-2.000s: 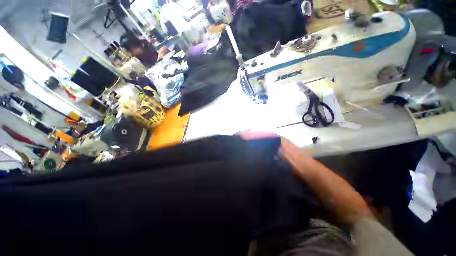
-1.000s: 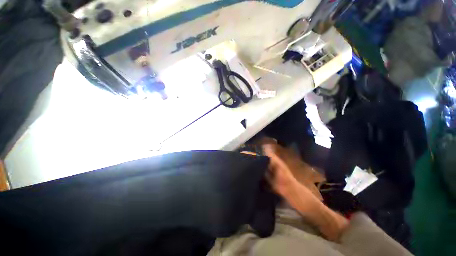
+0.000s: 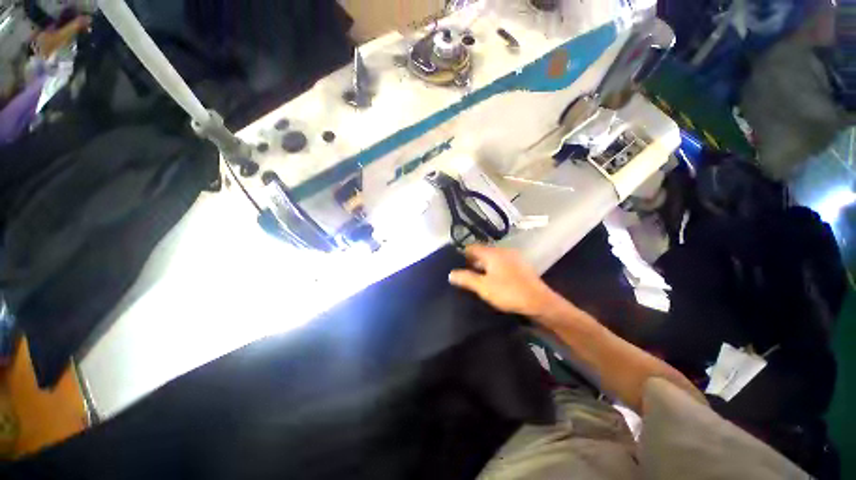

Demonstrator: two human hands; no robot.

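Observation:
The black fabric garment (image 3: 375,347) spreads over the front of the white table and down over the lap. My right hand (image 3: 502,279) holds its right end near the table's front edge, thumb on top of the cloth, fingertips just below the shears' handles. The black-handled shears (image 3: 486,217) lie on the table right of the needle area. The white sewing machine (image 3: 394,141) with a blue-teal stripe stands behind the cloth. Lamp glare washes out its presser foot area. My left hand is not in view.
Dark cloth (image 3: 94,216) lies at the table's left, above an orange-brown board (image 3: 42,403). A white compartment tray (image 3: 624,155) is at the right end. White paper strips and dark cloth lie below it. A thin white stick (image 3: 540,183) lies beyond the shears.
The view has swung about. My right hand and the cloth's edge have moved up onto the table, closer to the shears. The cloth lies flatter than before.

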